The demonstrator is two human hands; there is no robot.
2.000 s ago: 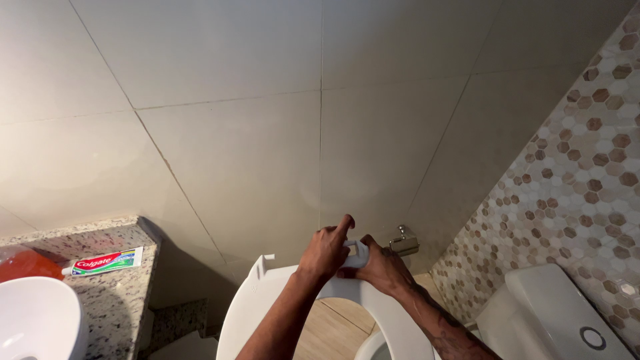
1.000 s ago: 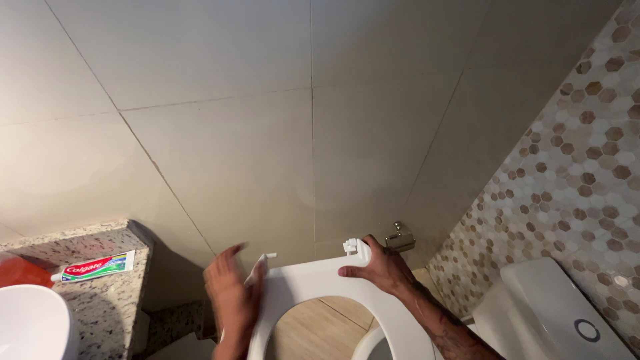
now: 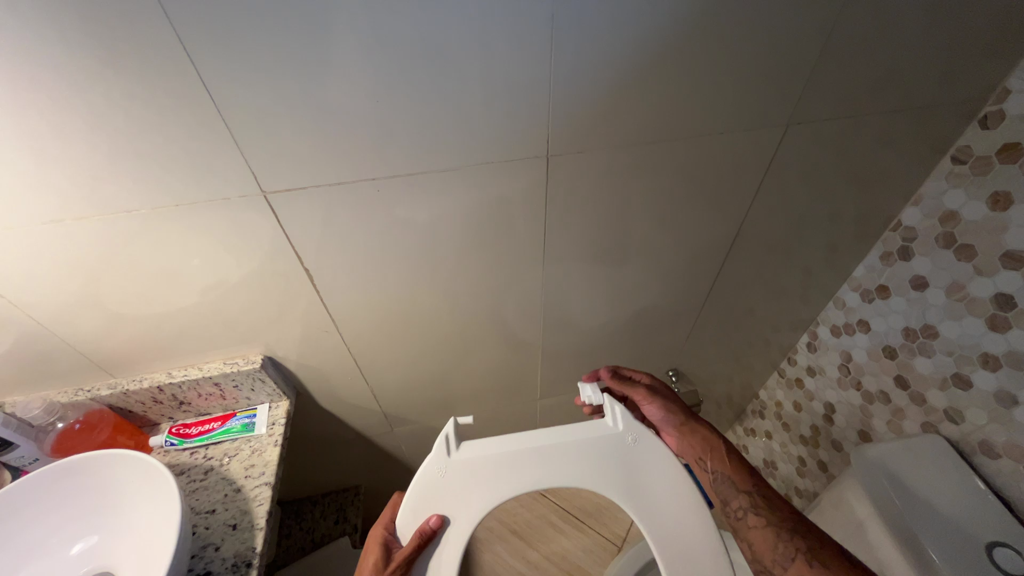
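A white plastic toilet seat (image 3: pixel 552 460) is held up at the bottom centre, its hinge end toward the wall. My left hand (image 3: pixel 402 540) grips its left rim, thumb on the face. At the right hinge lug, my right hand (image 3: pixel 632 396) holds a small white plastic hinge piece (image 3: pixel 590 392) between its fingers; whether the piece is fully seated on the lug's pin cannot be told. The left lug (image 3: pixel 454 436) shows a bare short pin with no hand on it. Part of the toilet bowl's rim (image 3: pixel 632 560) shows through the seat's opening.
At left, a speckled granite counter (image 3: pixel 228 464) bears a white basin (image 3: pixel 96 504), a Colgate toothpaste tube (image 3: pixel 216 428) and a bottle of orange liquid (image 3: pixel 96 430). A toilet cistern (image 3: pixel 912 488) stands at lower right, near hexagon-tiled wall. A metal wall fixture (image 3: pixel 686 390) sits behind my right hand.
My left hand has gone from near the right hinge to the seat's left rim. My right thumb has left the seat's face, and that hand is now around the hinge piece.
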